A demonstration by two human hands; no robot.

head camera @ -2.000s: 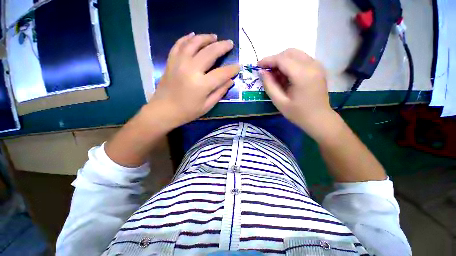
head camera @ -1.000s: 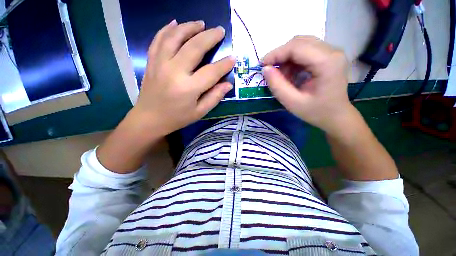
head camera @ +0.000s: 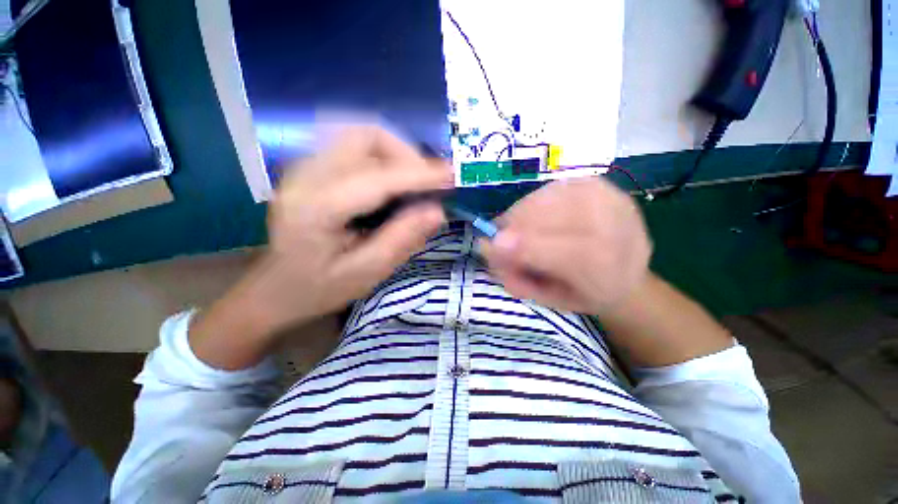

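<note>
The tablet-like unit (head camera: 551,69) lies beyond my hands, with its dark flat panel (head camera: 340,59) on the left. The green main circuit board (head camera: 487,172) is at its near edge, beside a yellow part (head camera: 554,157). Lead wires (head camera: 478,49) loop over the white area. My right hand (head camera: 576,241) is between the unit and my body, its fingers closed on a small light-blue piece (head camera: 484,226). My left hand (head camera: 345,217) is blurred at the unit's near left edge, fingers bent; a thin dark thing shows near its fingertips, but its hold is unclear.
The black soldering gun (head camera: 745,59) lies on the beige mat (head camera: 670,89) at right, with its thick cord (head camera: 829,98). Another white-and-dark unit (head camera: 84,89) rests on cardboard at left. White papers (head camera: 886,118) are at far right. A red object (head camera: 852,221) is below the bench edge.
Both hands have moved off the small boards towards my body, uncovering them and the yellow part. The light-blue piece now shows at my right fingertips. The gun lies still.
</note>
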